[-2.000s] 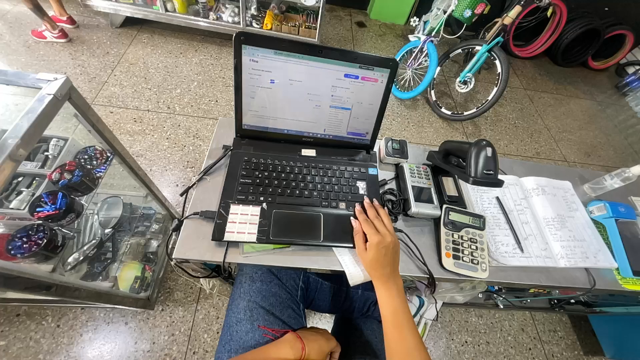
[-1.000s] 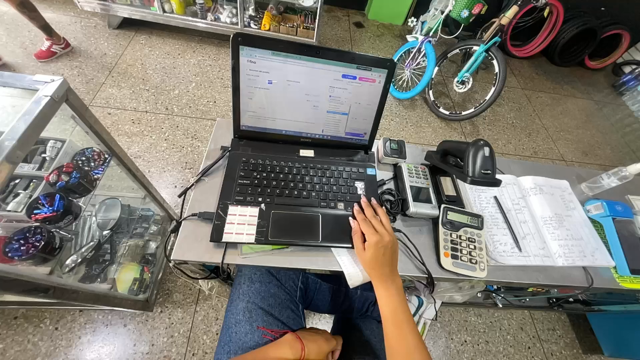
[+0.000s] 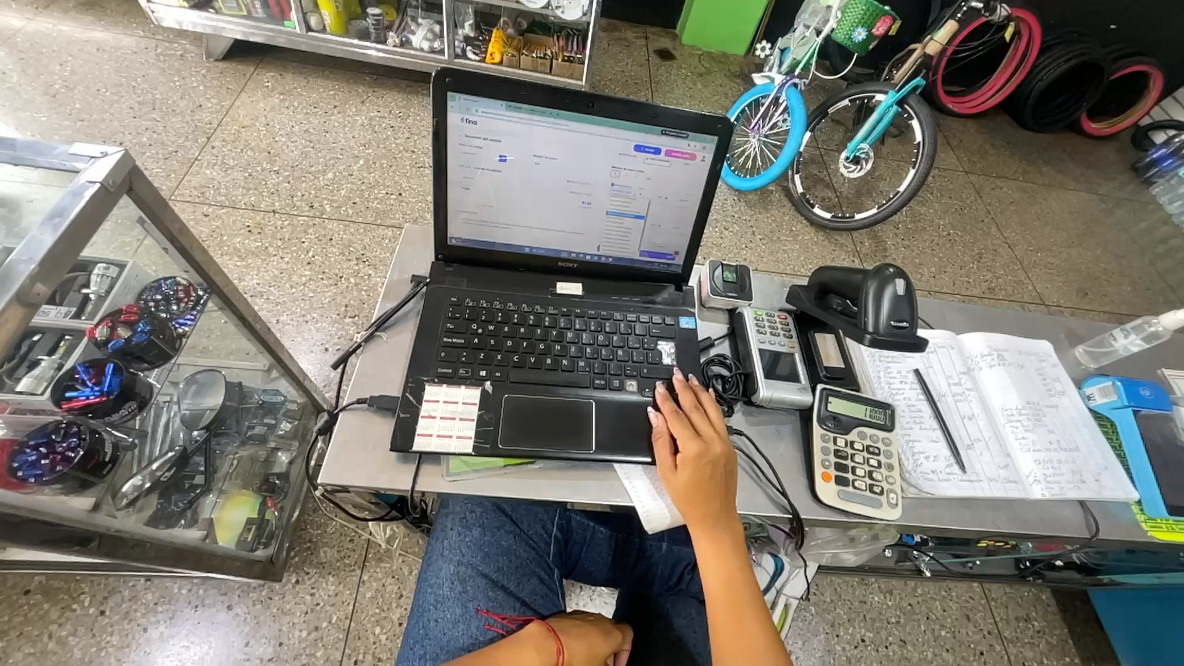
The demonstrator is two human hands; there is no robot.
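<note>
A black laptop [image 3: 546, 370] stands unfolded on a grey metal table [image 3: 573, 483], its screen lit. My right hand [image 3: 694, 444] rests on the laptop's right front corner, fingertips at the lower right keys, fingers slightly apart and holding nothing. My left hand [image 3: 592, 638] lies in my lap, loosely curled; whether it holds anything is hidden. A red string bracelet is on that wrist. Right of the laptop are a card terminal [image 3: 775, 356], a calculator [image 3: 857, 451] and a black barcode scanner [image 3: 869, 301]. A black pen [image 3: 939, 421] lies on a notebook [image 3: 1054, 416] with handwriting.
A glass display case [image 3: 213, 481] stands at the left, with small parts inside. Black cables [image 3: 726, 379] run beside the laptop. A clear bottle [image 3: 1119, 342] and a blue-cased device [image 3: 1133, 393] are at the right. Bicycle wheels [image 3: 862, 155] and tires [image 3: 1059, 79] stand behind.
A person's leg and red shoe, at the upper left in the earlier frames, are out of view now. My hands have stayed in about the same places.
</note>
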